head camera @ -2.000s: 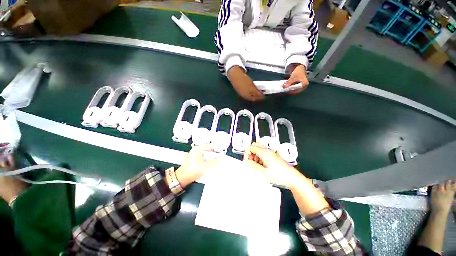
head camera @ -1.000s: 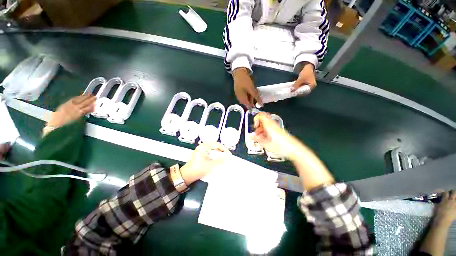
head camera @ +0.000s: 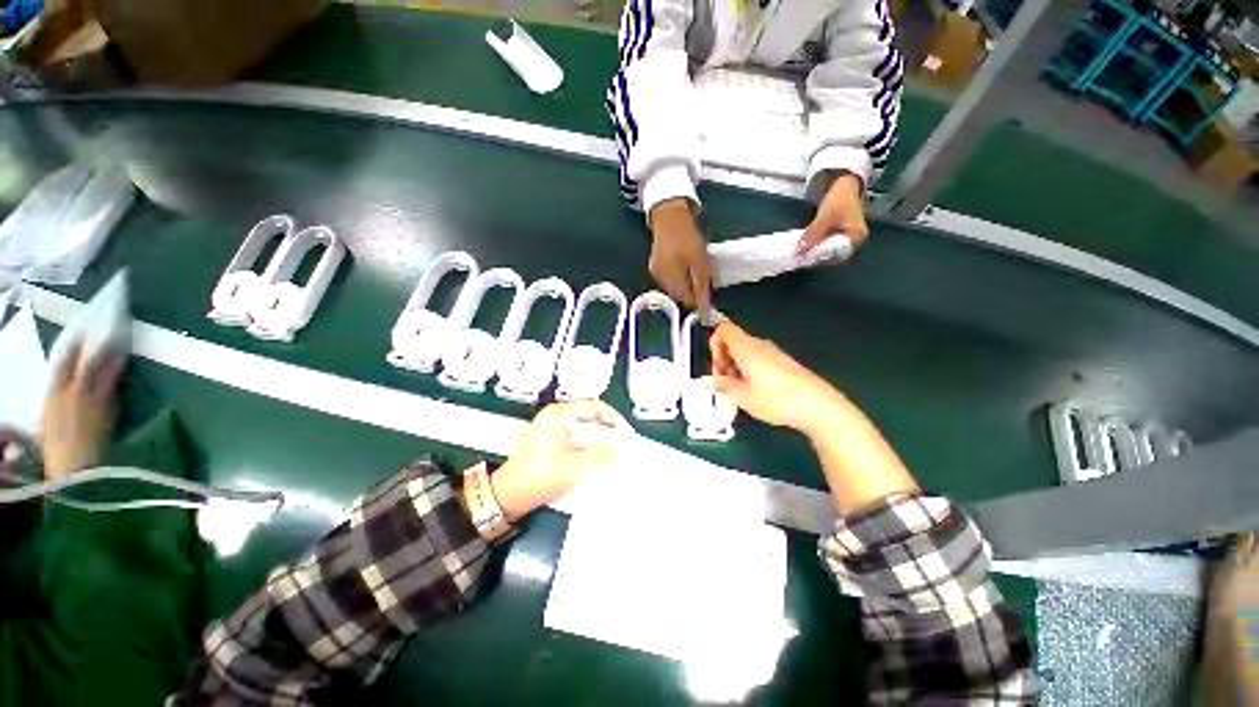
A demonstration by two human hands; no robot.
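Observation:
White looped products lie on the green belt in front of me, several in a row, such as this one (head camera: 587,362). My right hand (head camera: 757,380) is at the rightmost product (head camera: 710,414) of that row, its fingertips at the loop's upper right side; a sticker in them cannot be made out. My left hand (head camera: 555,449) pinches the top edge of the white label sheet (head camera: 670,566), which lies on the bench edge below the row. The sheet is overexposed, so its print does not show.
Opposite, a person's hands (head camera: 679,256) hold a folded white strip (head camera: 757,257), one finger by the rightmost loop. Two products (head camera: 280,297) lie left, others (head camera: 1094,445) right behind a grey post (head camera: 1146,483). A green-sleeved person's hand (head camera: 79,408), plastic bags (head camera: 69,221) and white cord (head camera: 118,477) are left.
The products have shifted left along the belt. My right hand has moved from the sheet's top to the rightmost product. The left neighbour's hand has left the products, and one fewer lies there.

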